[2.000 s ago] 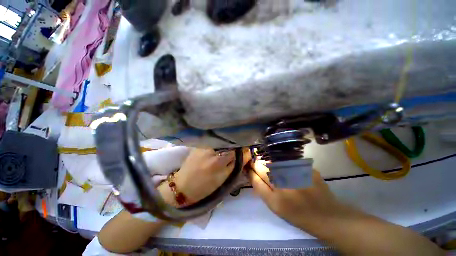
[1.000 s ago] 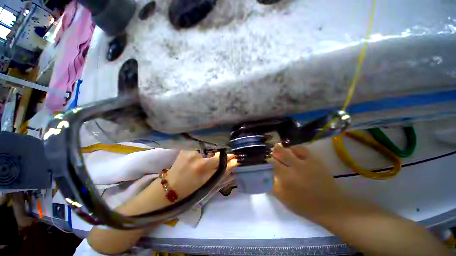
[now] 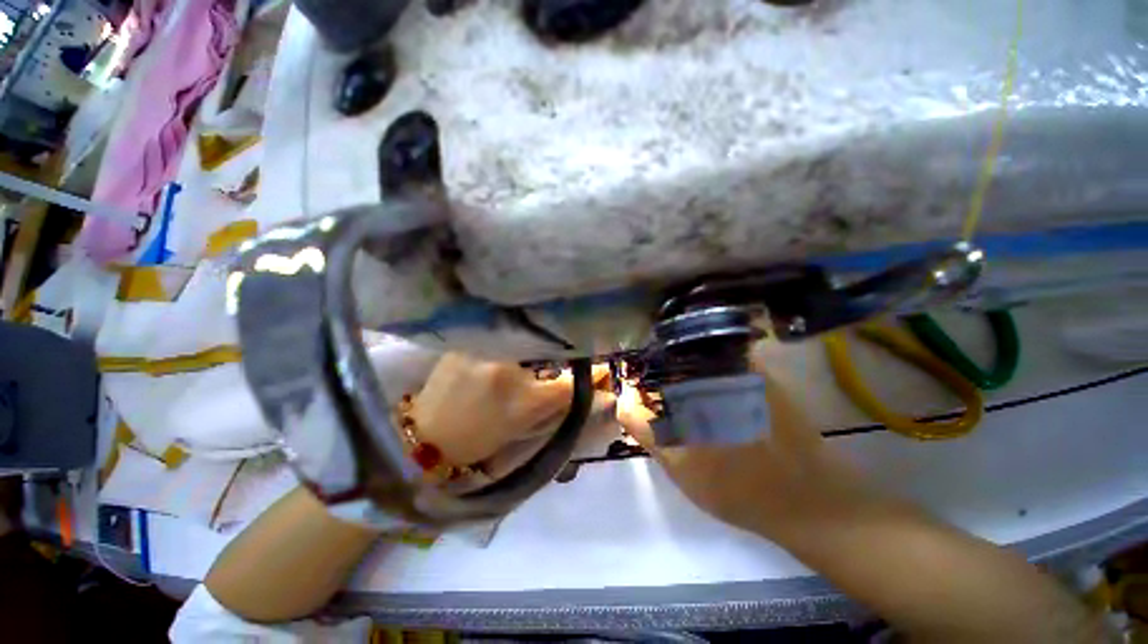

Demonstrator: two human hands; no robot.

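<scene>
The sewing machine's white head (image 3: 755, 164) crosses the view, with its curved metal thread guard (image 3: 296, 365) large at the left. My left hand (image 3: 485, 409) shows through the guard, its fingertips at the lit needle area. My right hand (image 3: 743, 466) is partly behind the tension assembly (image 3: 711, 359), fingertips also by the needle. Off-white cloth with a mustard stripe (image 3: 176, 396) spreads to the left of my left hand. What the fingertips pinch is hidden by the machine parts and glare.
Yellow (image 3: 900, 409) and green (image 3: 988, 359) scissor handles lie right of the needle. A measuring scale (image 3: 705, 606) runs along the table's front edge. A grey motor-like box (image 3: 44, 396) stands at the left, with pink cloth (image 3: 157, 138) beyond. Yellow thread (image 3: 998, 138) hangs over the head.
The camera view has shifted. My right fingertips, bunched right of the tension assembly a second ago, now reach under it to the needle glow. My left hand stays by the needle.
</scene>
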